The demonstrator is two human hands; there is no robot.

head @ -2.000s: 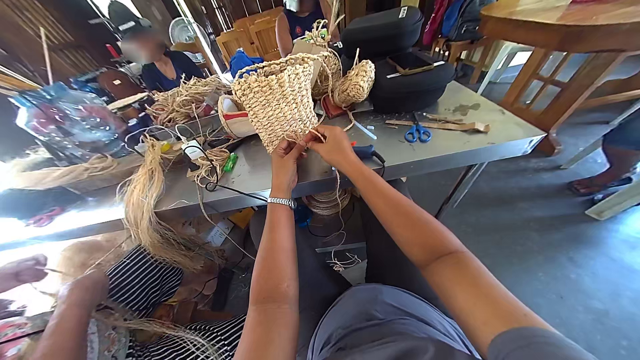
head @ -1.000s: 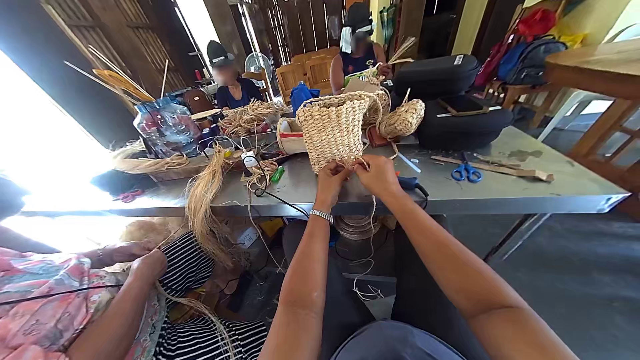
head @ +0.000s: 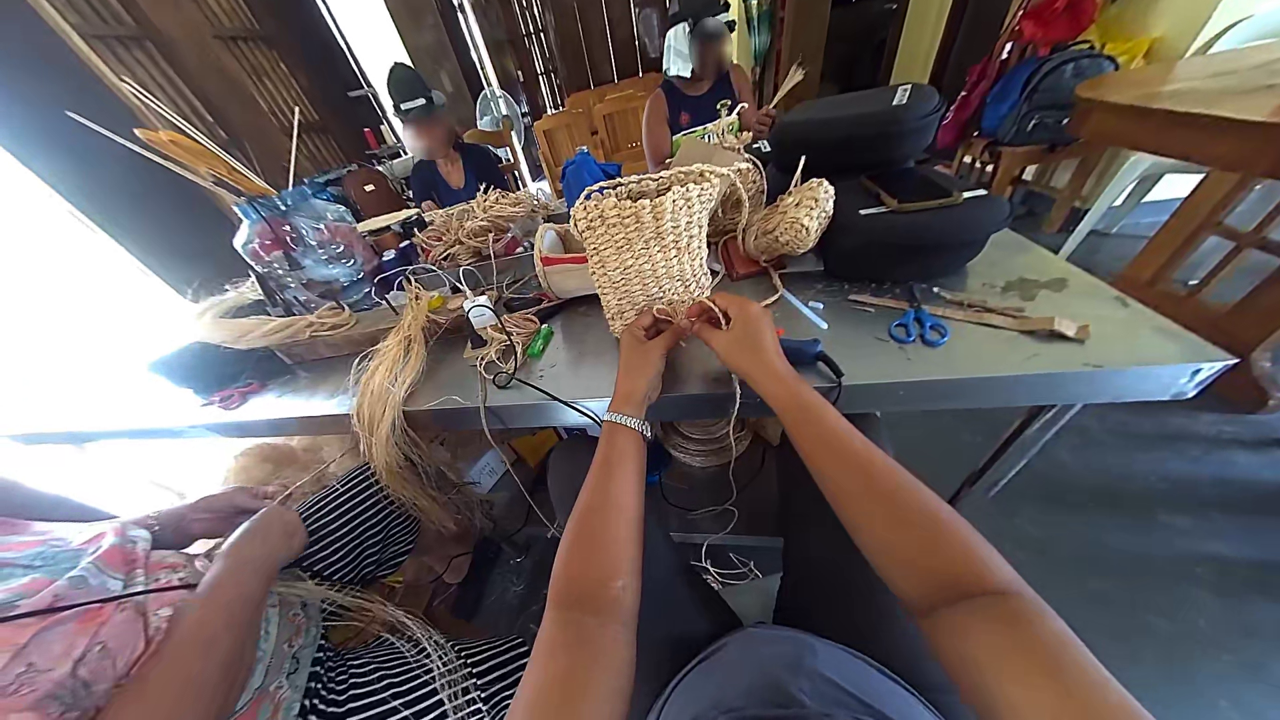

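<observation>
A woven natural-fiber basket (head: 648, 240) stands tilted at the front of the metal table. My left hand (head: 648, 350) pinches its lower edge, a metal band on the wrist. Beside it my right hand (head: 738, 335) holds a fiber cord at the same edge, the fingertips of both hands nearly touching. The cord's tail (head: 735, 450) hangs past the table's edge toward my lap. Behind the basket lies a rolled woven fiber piece (head: 792, 220). Fingertips and cord overlap, so the exact crossing of the strands cannot be told.
Blue-handled scissors (head: 918, 326) lie right on the metal table (head: 1090, 360), near black cases (head: 915, 235). A blue corded tool (head: 803, 352) is by my right wrist. Loose fibers (head: 395, 385) hang over the edge at left. A co-worker's hands (head: 250, 525) handle strands; two people sit across.
Both my hands stay at the basket's lower edge, with small finger shifts. The view has swung, bringing more of the left side and the far room into sight.
</observation>
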